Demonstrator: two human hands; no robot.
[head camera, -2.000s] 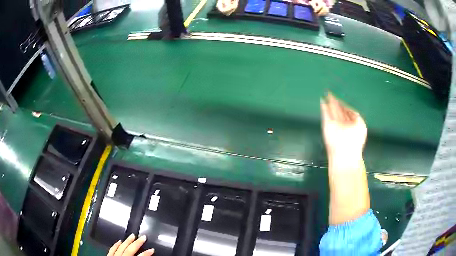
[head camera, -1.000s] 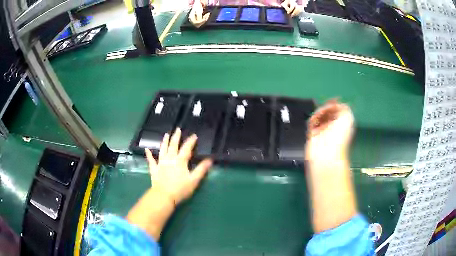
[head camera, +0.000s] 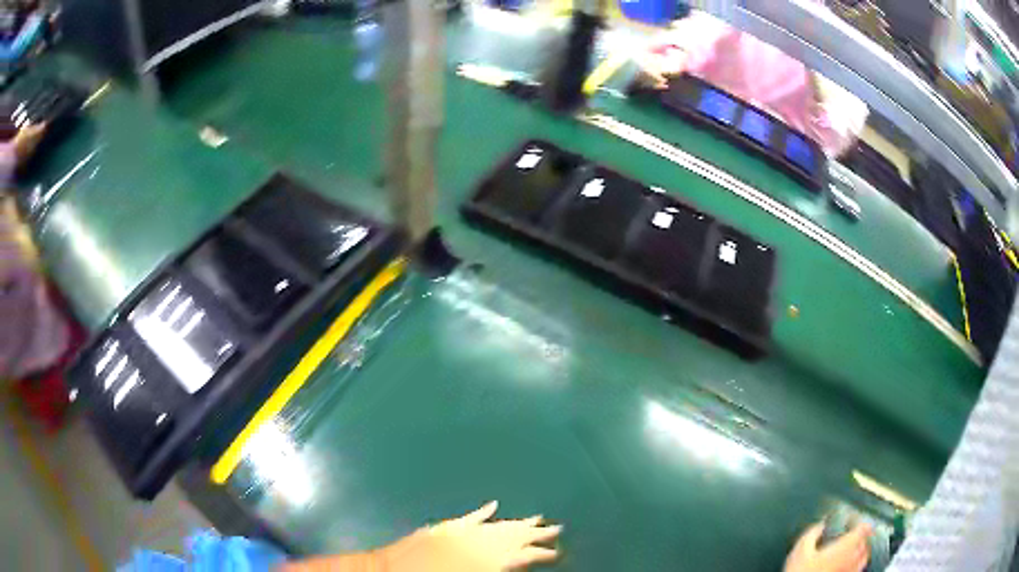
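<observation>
A long black four-slot tray (head camera: 609, 268) lies on the far part of the green mat, filled with black smartphones (head camera: 643, 240) that carry small white labels. Another black tray (head camera: 251, 344) with dark, glossy phones lies at the left. My left hand (head camera: 481, 544) is at the bottom centre, fingers spread and empty, touching neither tray. My right hand (head camera: 829, 550) is at the bottom right, partly cut off and blurred, with fingers curled beside a pale greenish thing; whether it grips it is unclear.
A metal post (head camera: 413, 134) stands between the trays, above yellow tape (head camera: 307, 374). A pale strip (head camera: 737, 201) crosses the far side. Opposite, a person in pink (head camera: 749, 67) is at a tray with blue-lit screens. A hanging printed sheet (head camera: 970, 480) borders the right. Another person shows at far left.
The filled tray has moved from near me to the far part of the mat. My left hand has let it go and drawn back; my right hand has moved down right. The view has swung left.
</observation>
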